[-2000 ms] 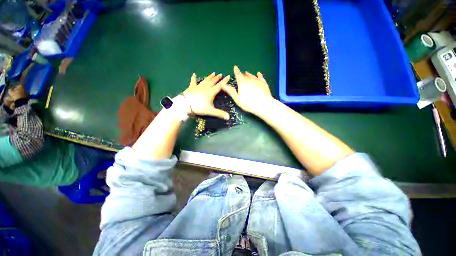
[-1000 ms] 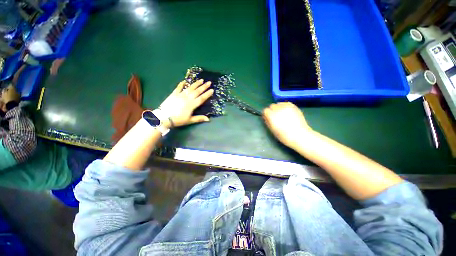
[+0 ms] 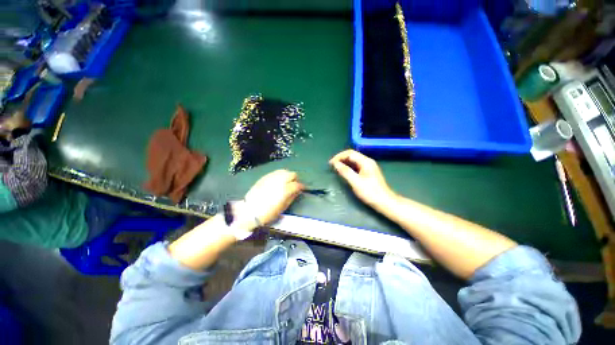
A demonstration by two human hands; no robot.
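Observation:
A flat pile of short black leads (image 3: pixel 263 131) lies on the green bench mat, its gold ends to the left and silvery ends to the right. My left hand (image 3: pixel 273 193) is below the pile, near the bench's front edge, with its fingers closed on a small bunch of black leads (image 3: pixel 314 192) that sticks out to the right. My right hand (image 3: pixel 361 176) is to the right, apart from the bunch, fingers curled and thumb side facing left; no leads show in it.
A blue tray (image 3: pixel 445 146) at the upper right holds a packed black row with a gold edge (image 3: pixel 388 81). Red-brown cloth (image 3: pixel 174 158) lies left. A pale scale (image 3: pixel 593 114), rolls (image 3: pixel 553 132) and a thin stick (image 3: pixel 565 192) are at far right. A person's checked sleeve (image 3: pixel 25 168) is at far left.
My left hand has left the pile, moved down and now holds a small bunch. My right hand, earlier gripping a thin bunch right of the pile, has let it go. The pile is uncovered.

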